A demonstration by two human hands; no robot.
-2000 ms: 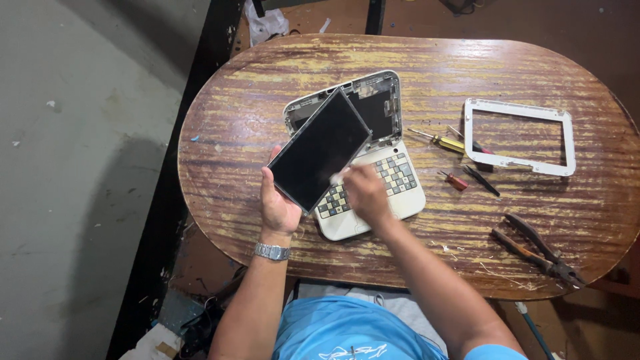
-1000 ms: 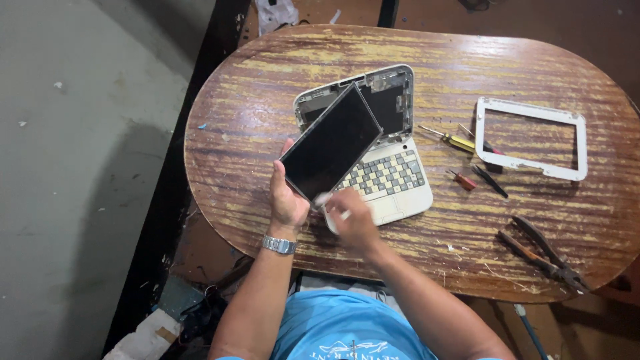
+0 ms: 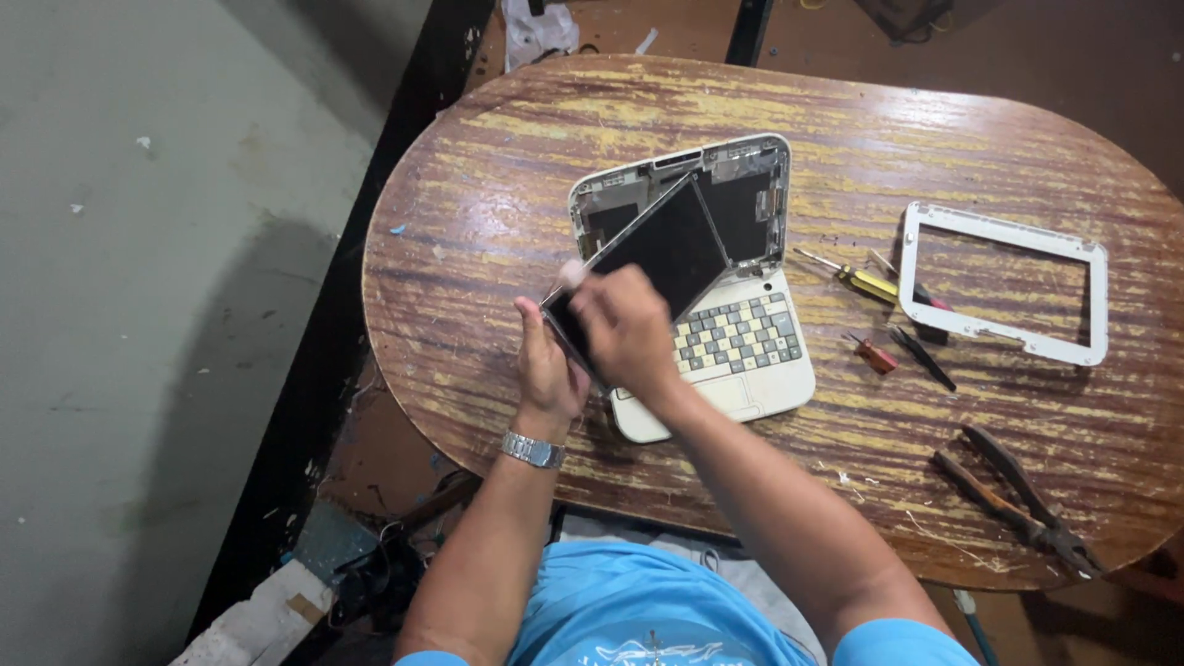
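Observation:
My left hand (image 3: 548, 375) grips the lower left end of a dark LCD panel (image 3: 671, 254), which tilts above an open white netbook laptop (image 3: 782, 384). My right hand (image 3: 624, 324) is over the panel's left part, its fingers closed on a small whitish wad (image 3: 573, 273), blurred, at the panel's left edge. Behind the panel, the laptop's lid shell (image 3: 786, 185) stands open with its inside bare. The keyboard (image 3: 740, 335) has grey and cream keys; its left part is hidden by the panel and my right hand.
On the wooden oval table (image 3: 481, 185), a white screen bezel (image 3: 1096, 305) lies at the right, over part of a yellow screwdriver (image 3: 867, 282). Near it are a small red screwdriver (image 3: 876, 356) and black tweezers (image 3: 925, 358). Worn pliers (image 3: 1022, 504) lie near the front right edge.
My right hand with the whitish wad has moved up from the panel's lower end to its left edge. My left hand still holds the panel.

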